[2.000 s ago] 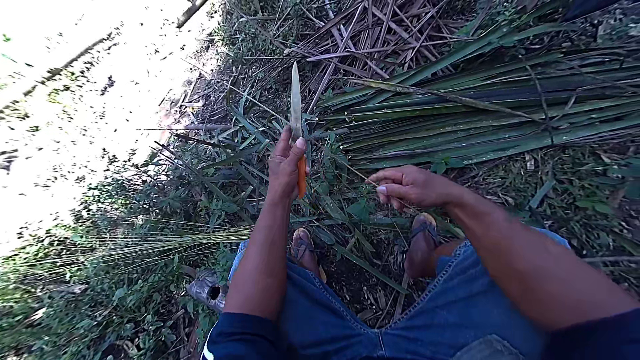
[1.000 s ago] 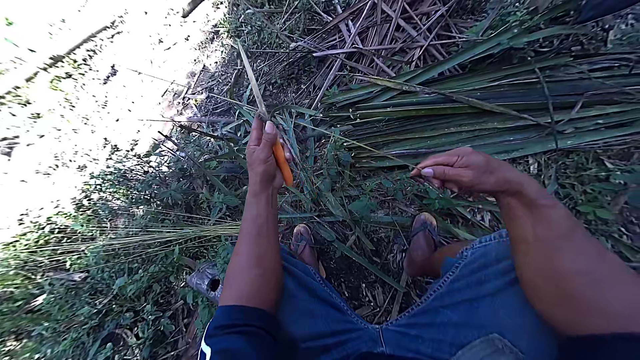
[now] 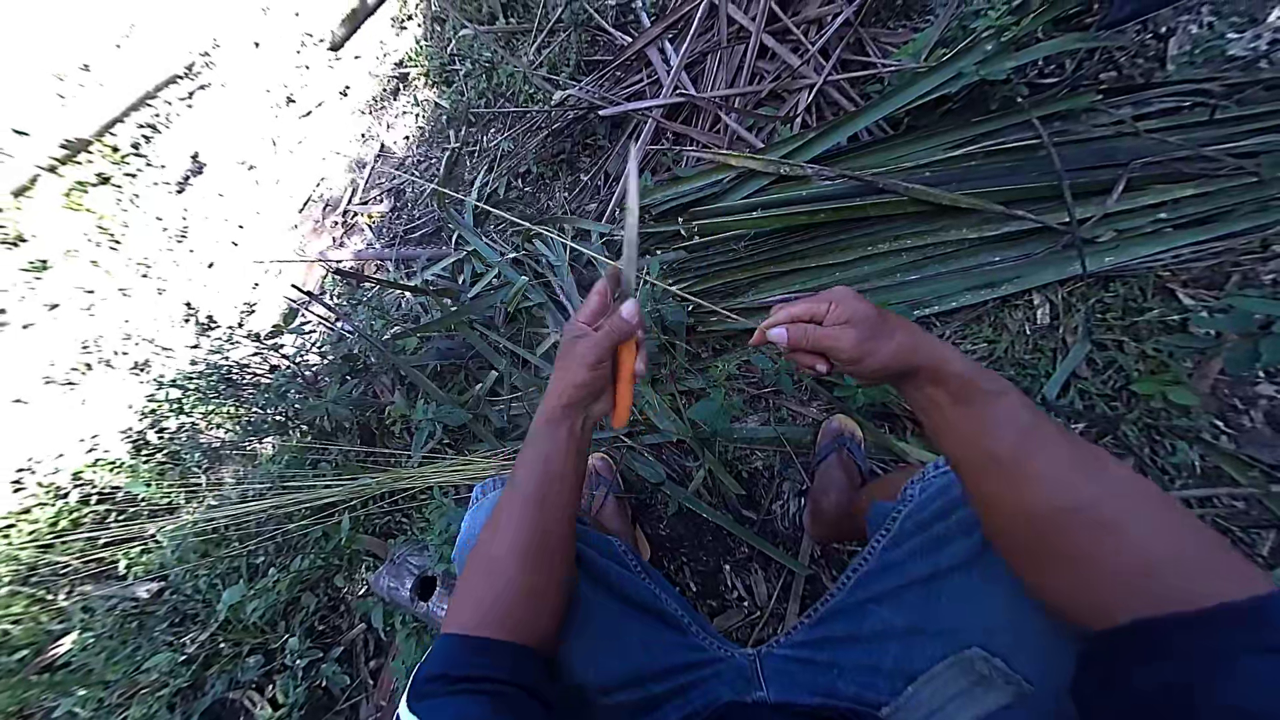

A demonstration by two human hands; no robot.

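Note:
My left hand is closed around the orange handle of a knife, whose long narrow blade points up and away from me. Between the fingertips of my right hand is one end of a thin pale leaf rib. The rib slants up and left, passing at the knife blade beside my left hand, and its far end reaches over the ground beyond. Whether it touches the blade cannot be told.
Long green palm leaves lie stacked at the upper right, with dry brown leaf strips behind. A bundle of thin ribs lies at the left, near a grey object with a hole. My sandalled feet stand among cut leaf pieces.
The knife blade leaned left one second ago and now stands nearly upright in view. My left hand has moved a little right, while my right hand has moved slightly left.

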